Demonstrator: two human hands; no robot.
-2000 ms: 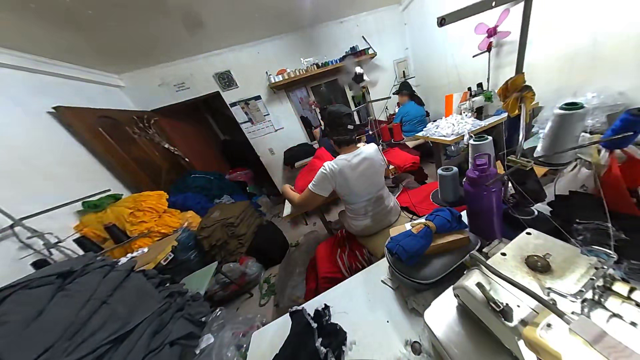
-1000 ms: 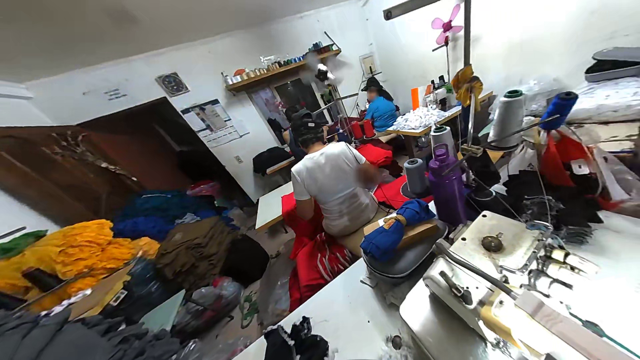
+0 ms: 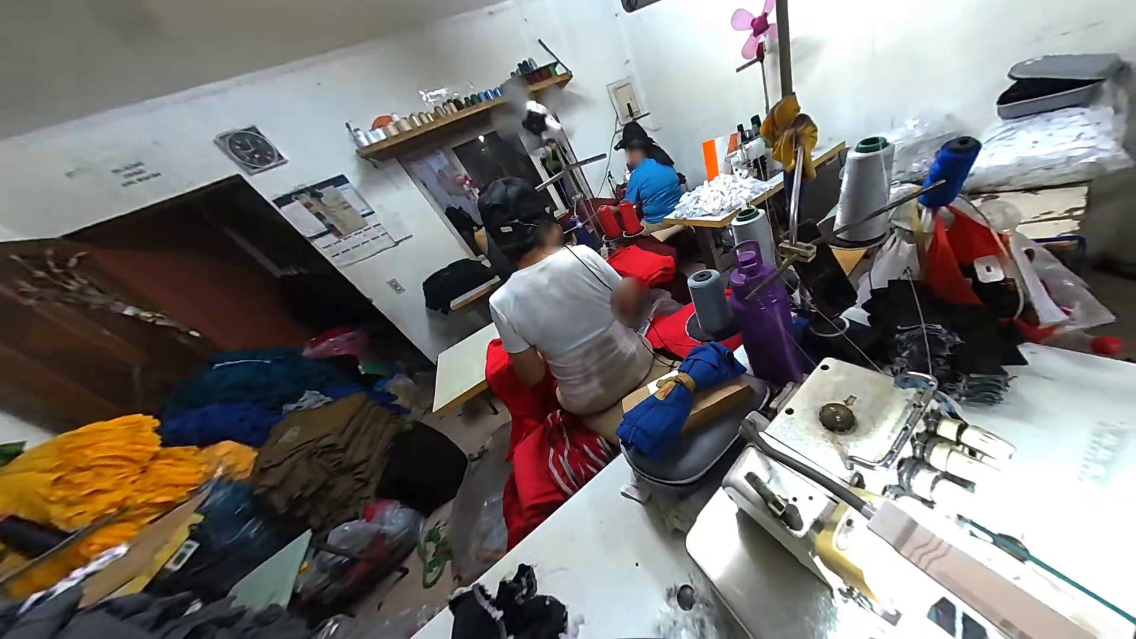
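Observation:
Neither my left hand nor my right hand is in the head view. An overlock sewing machine [image 3: 839, 426] stands at the lower right on a white worktable [image 3: 577, 550]. Left of it, a rolled blue cloth [image 3: 661, 426] tied with a band lies on a grey case [image 3: 701, 457] beside a small wooden board. A purple bottle [image 3: 765, 319] stands behind the machine, with a grey thread cone [image 3: 710, 302] next to it. Black fabric scraps [image 3: 508, 608] lie at the table's near edge.
A co-worker in a white shirt [image 3: 572, 328] sits ahead beside red fabric [image 3: 555, 470]; another in blue [image 3: 655, 188] sits farther back. Yellow cloth [image 3: 98, 470], brown cloth [image 3: 328, 453] and plastic bags [image 3: 359, 541] crowd the floor at left. Black cloth pieces [image 3: 941, 328] lie behind the machine.
The view has swung to the right, bringing the open grey case by the right wall into sight. The co-worker in white has turned and lowered the arm that stretched out to the left.

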